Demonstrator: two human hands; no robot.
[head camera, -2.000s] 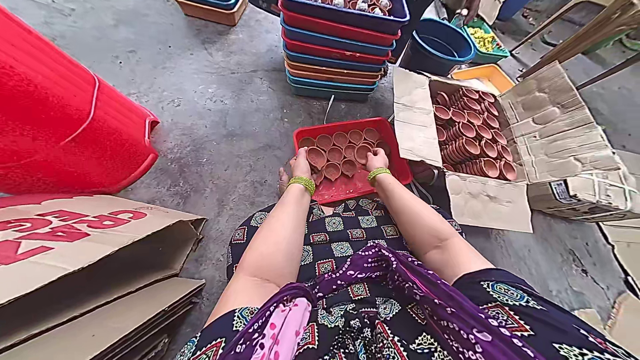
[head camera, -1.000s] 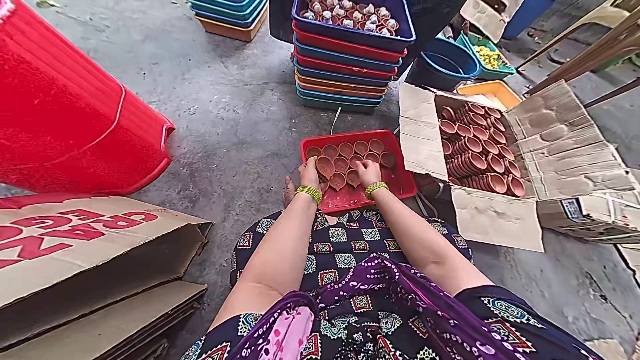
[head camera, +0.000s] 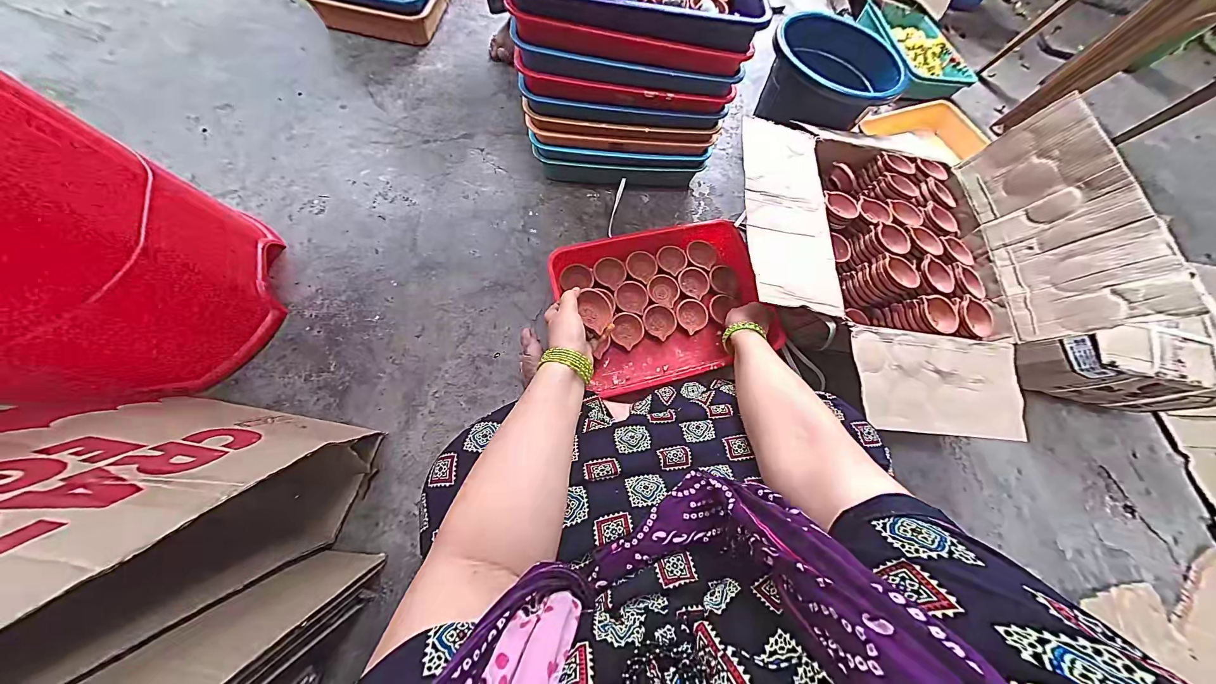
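Note:
A red plastic tray (head camera: 665, 361) on the floor holds rows of small clay diya lamps (head camera: 662, 290). At the tray's left side, my left hand (head camera: 570, 328) grips a clay diya (head camera: 596, 311), with more clay showing just beneath it. My right hand (head camera: 746, 321) is inside the right side of the tray, by the end diya of the front row; its fingers are largely hidden. Right of the tray, an open cardboard box (head camera: 788, 218) contains stacked clay diyas (head camera: 893, 275).
Beyond the tray rises a stack of coloured plastic trays (head camera: 627, 104). A blue tub (head camera: 836, 66), a yellow tray (head camera: 936, 123) and a teal crate (head camera: 950, 81) stand back right. At left are a large red plastic object (head camera: 123, 247) and cardboard cartons (head camera: 180, 475).
Both hands remain at the red tray, with the left at its left side throughout. Small finger movements are hard to make out. The view has shifted slightly.

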